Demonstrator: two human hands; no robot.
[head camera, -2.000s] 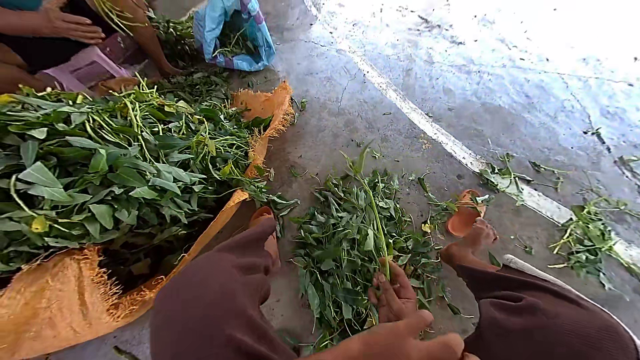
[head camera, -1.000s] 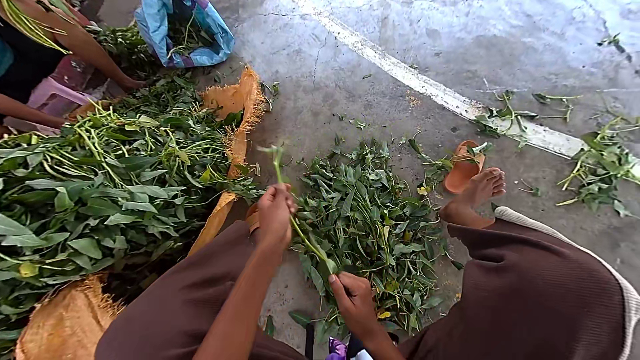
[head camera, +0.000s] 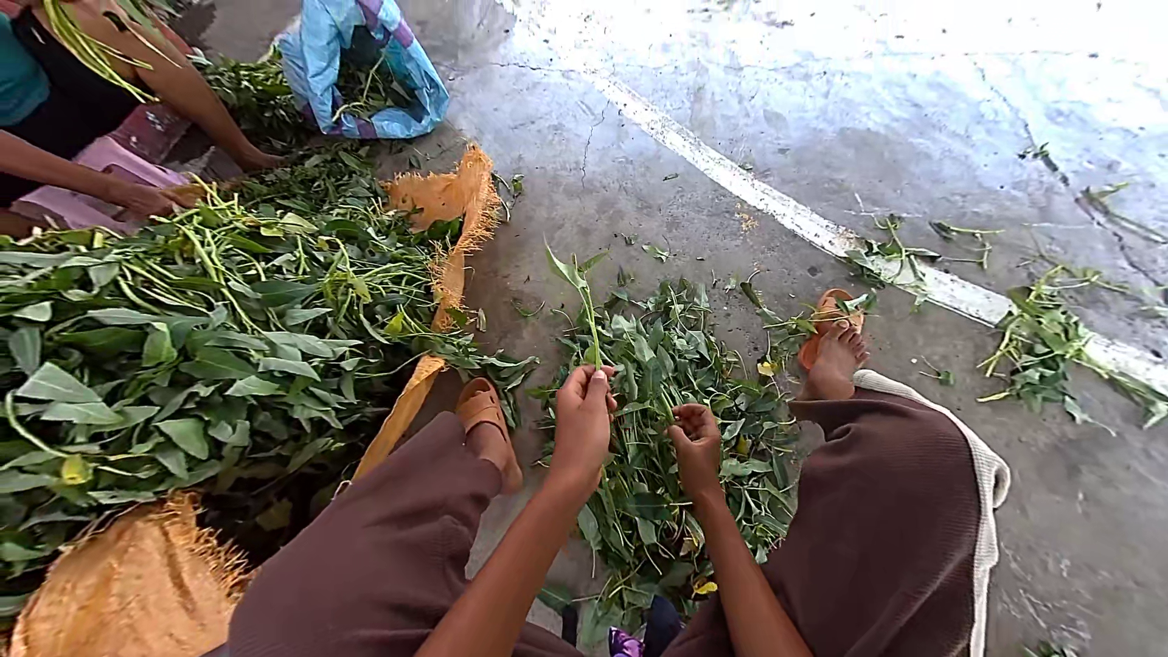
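My left hand (head camera: 584, 415) grips a green leafy stem (head camera: 590, 315), whose tip with narrow leaves points up and away from me. My right hand (head camera: 696, 443) is a little lower and to the right, fingers curled with thumb and fingertips together at a bit of green; whether it holds a piece is hard to tell. Under and beyond both hands a pile of loose leaves and stems (head camera: 680, 356) lies on the concrete between my legs. At the left, a large heap of long-stemmed leafy greens (head camera: 228, 356) lies on an opened orange woven sack (head camera: 470, 219).
Another person's hand (head camera: 151, 196) is at the heap's far edge, upper left. A blue plastic bag (head camera: 415, 114) with greens stands behind the heap. Orange sandals (head camera: 484, 406) are at my feet. Scattered sprigs (head camera: 1036, 347) lie on the floor at right, by a painted white line (head camera: 757, 196).
One second ago my hands were farther apart, with a stem stretched between them. Now my left hand has the upright leafy tip, and my right hand has moved up and away from me.
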